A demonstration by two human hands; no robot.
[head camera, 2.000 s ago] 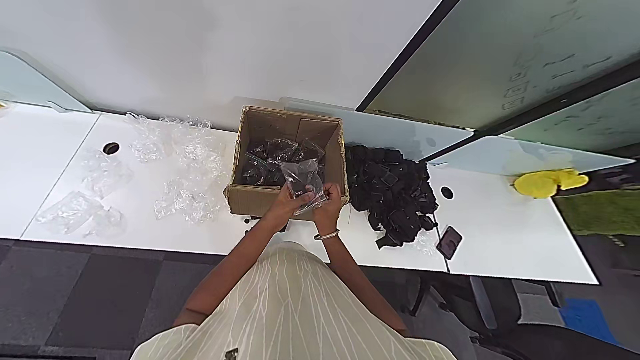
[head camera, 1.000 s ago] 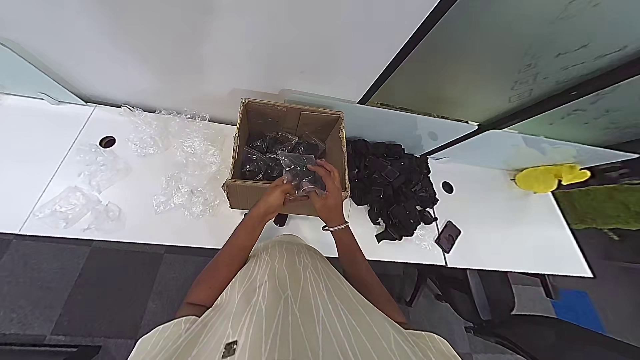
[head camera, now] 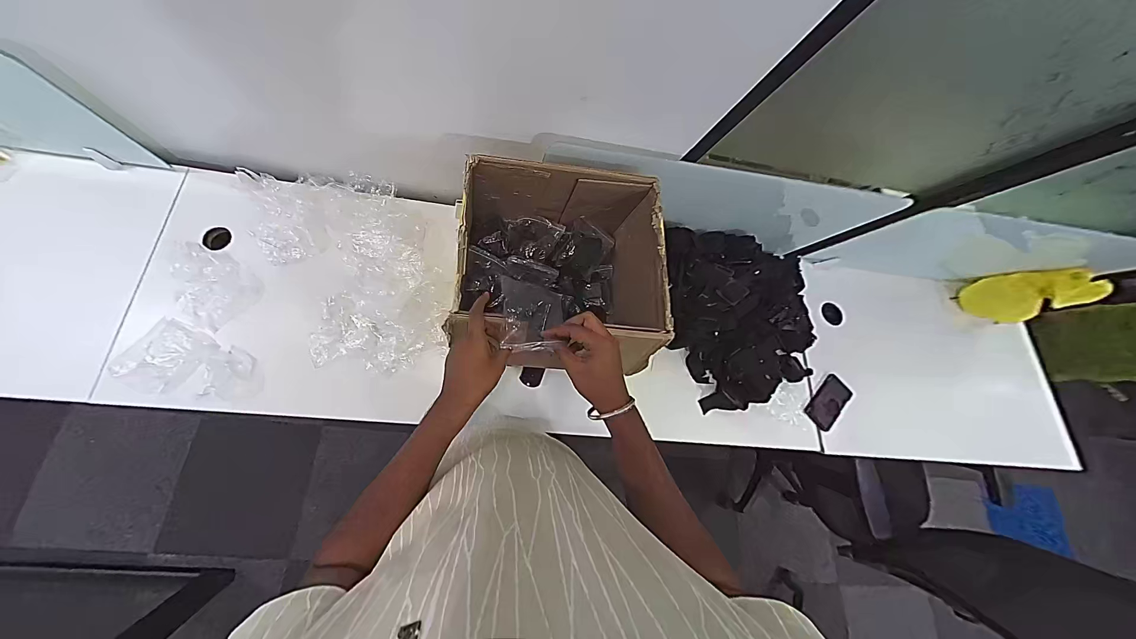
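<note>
A clear plastic bag (head camera: 531, 311) with something dark in it is stretched between my two hands, over the near wall of an open cardboard box (head camera: 641, 342). My left hand (head camera: 477, 355) grips the bag's left edge, and my right hand (head camera: 593, 355), below which a bangle circles the wrist, pinches its right edge. Inside the box lie several more clear bags (head camera: 532, 238) holding dark items. Right of the box spreads a heap of black items (head camera: 741, 302), whose kind I cannot tell. A small dark object (head camera: 532, 376) sits on the table just below the box.
Crumpled clear plastic bags (head camera: 373, 284) cover part of the white table (head camera: 941, 382) left of the box, with more (head camera: 182, 359) farther left. A phone (head camera: 828, 402) lies near the front edge. A yellow object (head camera: 1029, 295) is at the far right, and a black chair (head camera: 941, 568) stands below.
My hands have moved slightly apart, and the bag now hangs spread between them at the box's near wall. One second ago they were closer together around it.
</note>
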